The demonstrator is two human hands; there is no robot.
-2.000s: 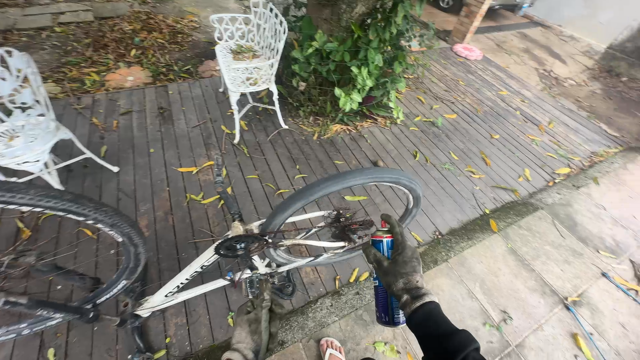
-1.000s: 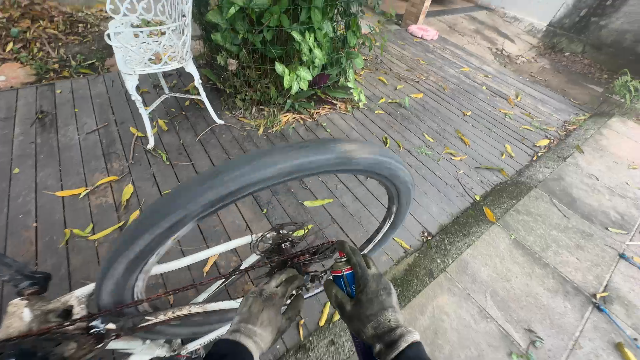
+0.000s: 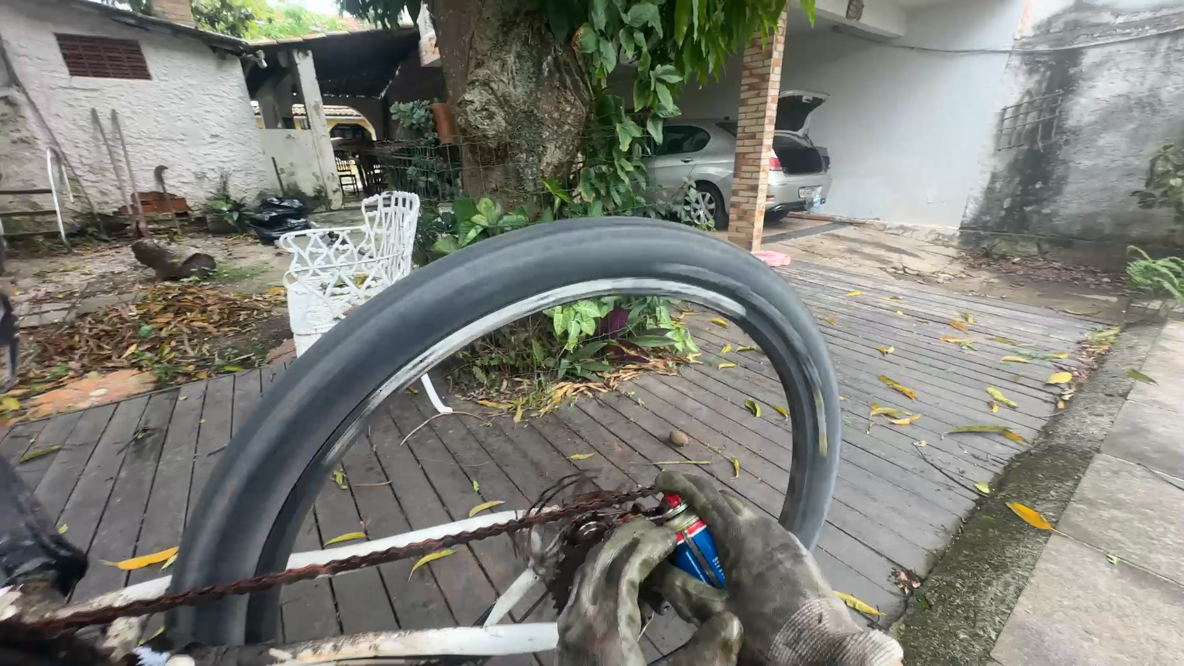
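My right hand (image 3: 768, 573), in a dirty work glove, is closed around a blue and red spray can (image 3: 696, 548) beside the rear hub. My left hand (image 3: 610, 592), gloved too, is at the derailleur area, its fingers curled near the can; whether it grips a part is hidden. A rusty bicycle chain (image 3: 370, 555) runs from the lower left to my hands. The rear wheel's tire (image 3: 518, 254) stands above the white frame tube (image 3: 444, 640), its spokes blurred as if spinning. The sprockets are mostly hidden behind my left hand.
Beyond the wheel are a white metal chair (image 3: 347, 264), a tree trunk (image 3: 513, 102) with leafy plants and a brick pillar (image 3: 757, 129). A silver car (image 3: 689, 162) has its trunk raised. Wooden decking (image 3: 925, 370) with fallen leaves meets a stone curb (image 3: 999, 518) at the right.
My left hand has moved from near the crank to the rear derailleur area, beside the spray can. My right hand still holds the can. The view has come closer and tilted up.
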